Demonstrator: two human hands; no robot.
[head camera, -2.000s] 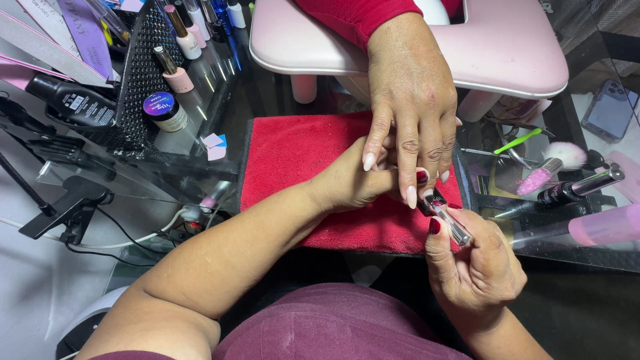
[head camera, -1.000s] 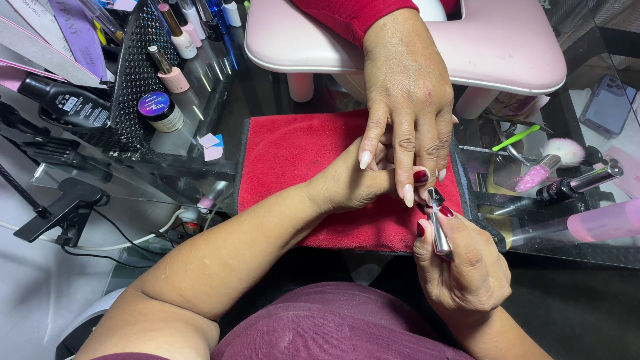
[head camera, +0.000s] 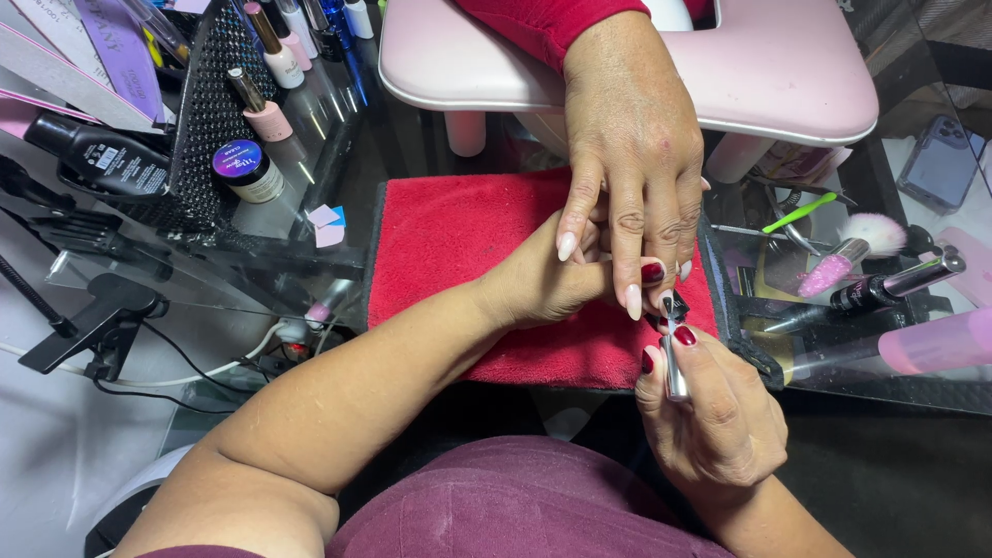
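Observation:
Over a red towel (head camera: 449, 256), my left hand (head camera: 554, 271) is under another person's hand (head camera: 639, 139) and holds its fingers, my thumb beside the middle of them. That hand comes from a red sleeve, palm down, with pale polished nails. My right hand (head camera: 713, 411) grips the silver cap of a nail polish brush (head camera: 674, 368) between thumb and index finger. The brush tip touches or nearly touches a fingernail of the other person. A dark polish bottle (head camera: 676, 308) shows partly behind the brush; what supports it is hidden.
A pink padded armrest (head camera: 783, 85) stands at the back. To the left are polish bottles (head camera: 267, 120), a jar (head camera: 248, 170), a black studded holder (head camera: 205, 116) and a black clamp (head camera: 108, 325). On the right lie a fluffy brush (head camera: 872, 236), a green tool (head camera: 800, 213) and a phone (head camera: 942, 163).
The polish brush in my right hand has moved from beside the dark bottle to the other person's fingernail, its cap now more upright in view. My left hand keeps its hold.

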